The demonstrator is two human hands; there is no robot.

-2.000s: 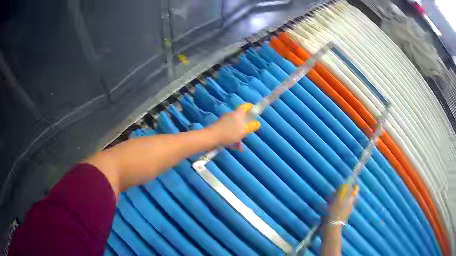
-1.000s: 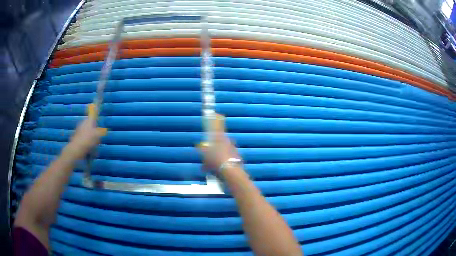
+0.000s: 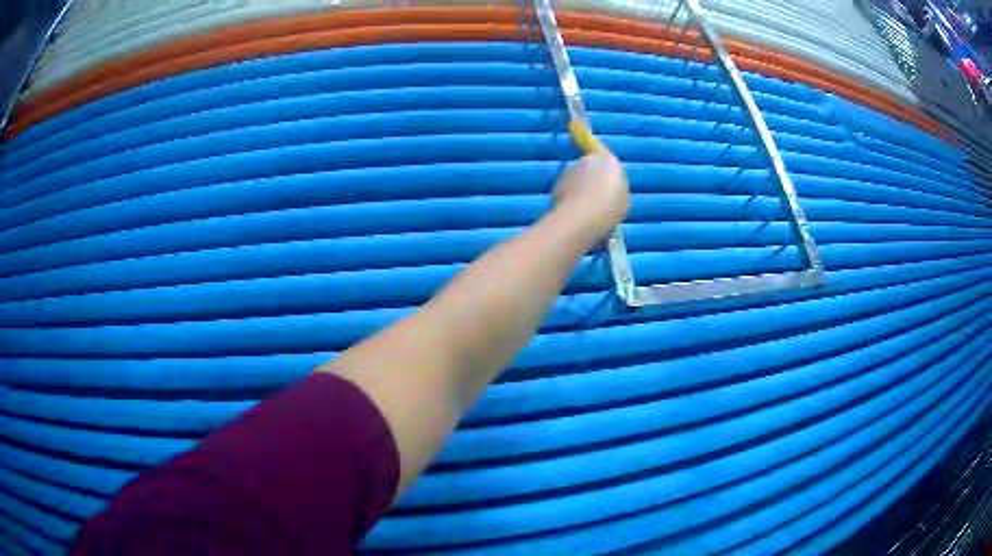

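A silver metal frame (image 3: 727, 291) lies over the blue ridged sleeves (image 3: 272, 285) at the centre right. Its far part crosses the orange sleeves and is cut off by the top edge. Thin pins or wires stick out along its two long bars. My left hand (image 3: 594, 196), with a yellow finger cot, is closed around the frame's left bar, a little above its near corner. The fingers are partly hidden behind the hand. My right hand is not in view.
Two orange sleeves (image 3: 359, 26) run across the top, with white sleeves (image 3: 141, 35) beyond them. Dark machinery and blurred items show at the upper right. A dark edge shows at the upper left.
The frame has moved to the right across the blue sleeves in the view, with my left hand on its left bar. My right hand has left the frame and the picture.
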